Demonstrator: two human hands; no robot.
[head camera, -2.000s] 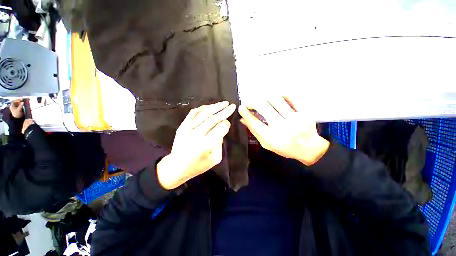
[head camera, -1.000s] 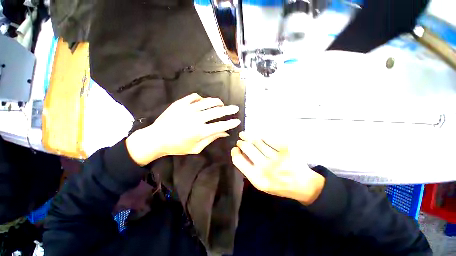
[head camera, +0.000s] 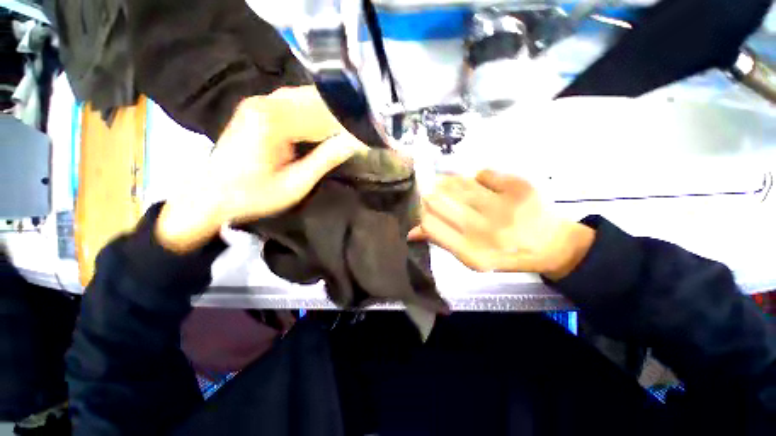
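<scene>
A dark brown cloth piece (head camera: 349, 238) lies bunched on the white machine table, its lower tip hanging over the ruler-marked front edge. My left hand (head camera: 264, 166) grips the cloth near a folded seam edge. My right hand (head camera: 502, 223) is at the cloth's right edge, below the needle area (head camera: 413, 128); its fingertips are partly hidden by the cloth, so its grip cannot be told. The sewing machine head (head camera: 328, 43) stands above the cloth.
A round metal part (head camera: 449, 132) sits right of the needle. A black strap (head camera: 664, 51) hangs at upper right. A yellow-orange strip (head camera: 111, 183) lies at the table's left. Maroon cloth (head camera: 230, 339) hangs below the table edge (head camera: 510, 301). A grey machine part (head camera: 24, 174) is at far left.
The cloth is pulled up from over the lap and bunched on the table. My left hand has moved up and left and now grips it. My right hand has moved slightly up and right.
</scene>
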